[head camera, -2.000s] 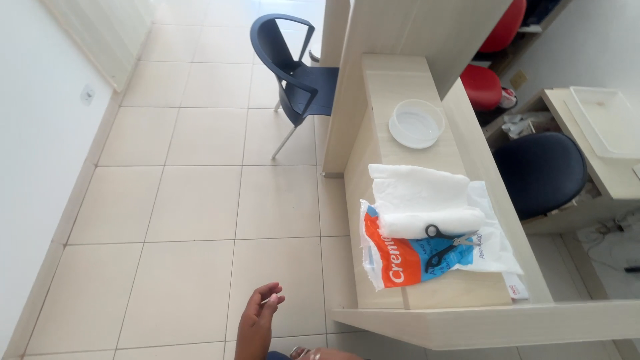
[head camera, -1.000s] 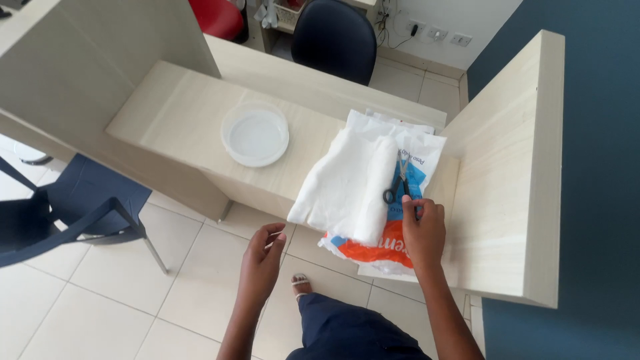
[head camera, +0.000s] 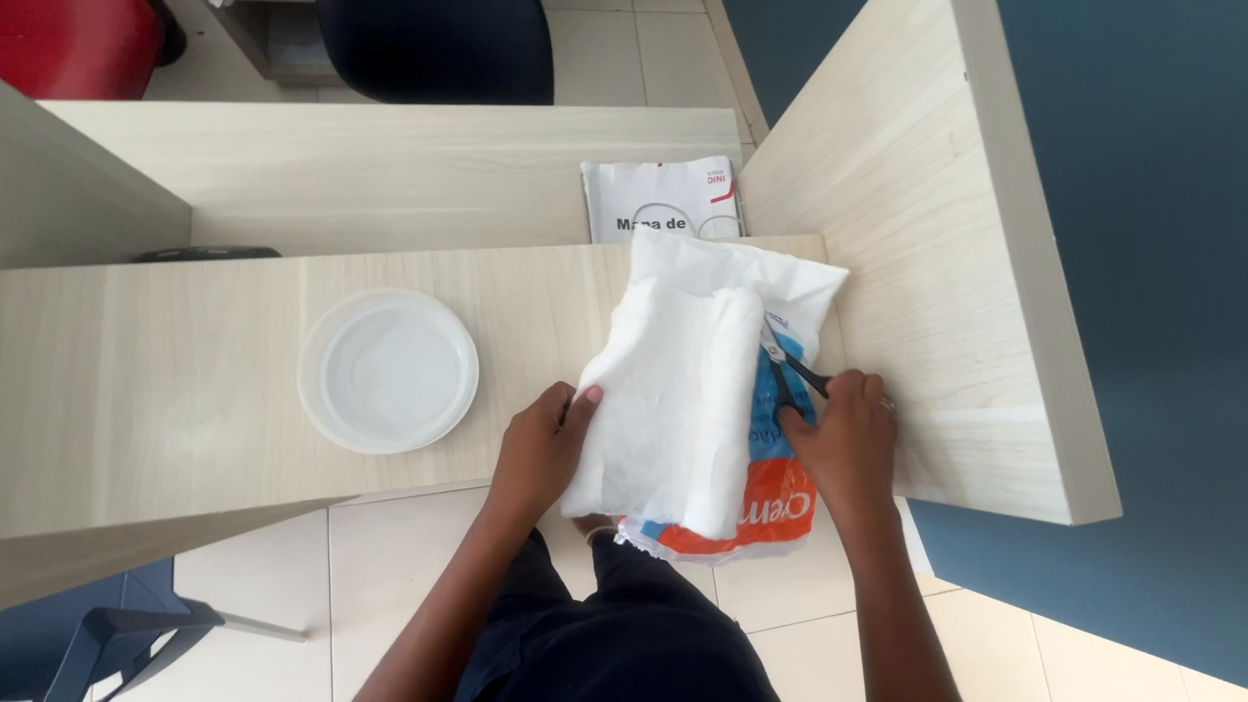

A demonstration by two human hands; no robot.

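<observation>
A partly unrolled roll of white cotton wool (head camera: 663,400) lies over its printed plastic bag (head camera: 780,497) at the edge of a pale wooden counter (head camera: 526,322). My left hand (head camera: 546,444) pinches the left edge of the cotton between thumb and fingers. On the right, my right hand (head camera: 843,434) has its thumb and fingers at the black handles of a pair of scissors (head camera: 788,366). The handles are spread, and the blades point away from me over the bag, close beside the rolled part of the cotton. A round translucent plastic dish (head camera: 390,370) sits on the counter to the left.
A printed paper (head camera: 663,195) lies on the lower surface behind the cotton. An upright wooden panel (head camera: 936,253) borders the counter on the right, and another (head camera: 88,185) stands at left. A dark blue chair (head camera: 107,624) is at lower left; black and red seats are beyond.
My left hand, apart from the cotton one second ago, now grips its edge. My right hand's hold on the scissors has changed, and their handles are now spread. The view has turned and come closer to the counter.
</observation>
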